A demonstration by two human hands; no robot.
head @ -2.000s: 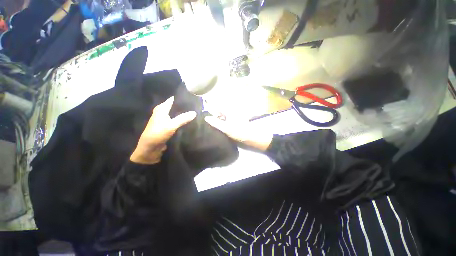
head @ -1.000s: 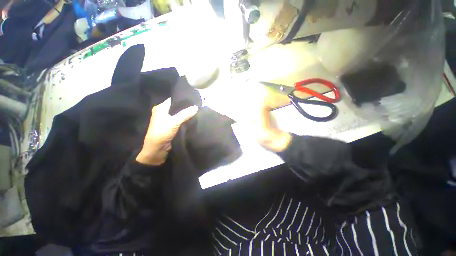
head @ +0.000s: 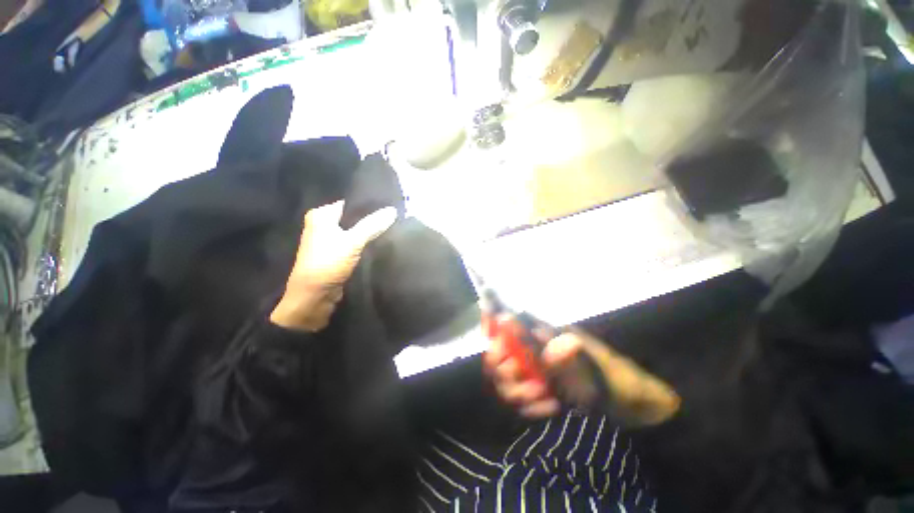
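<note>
The black fabric garment piece (head: 170,271) lies as a large dark mass over the left of the white machine bed, with a pointed flap standing up at its top. My left hand (head: 331,261) rests on it, thumb and fingers pinching its edge. My right hand (head: 571,376) is lower right, blurred, closed around the scissors (head: 519,351). Their red handle shows between the fingers and the blades point up and left, close to the right edge of the cloth. Whether the blades touch the cloth is unclear.
The cream-white machine head (head: 661,45) crosses the top right, with the presser foot area (head: 488,128) in glare. A clear plastic bag (head: 802,200) hangs at right by a dark rectangular object (head: 727,175). Striped clothing (head: 541,466) shows at the bottom.
My right hand left the cloth edge, took the scissors from the bed and brought them down and left, beside the cloth. My left hand has stayed almost still.
</note>
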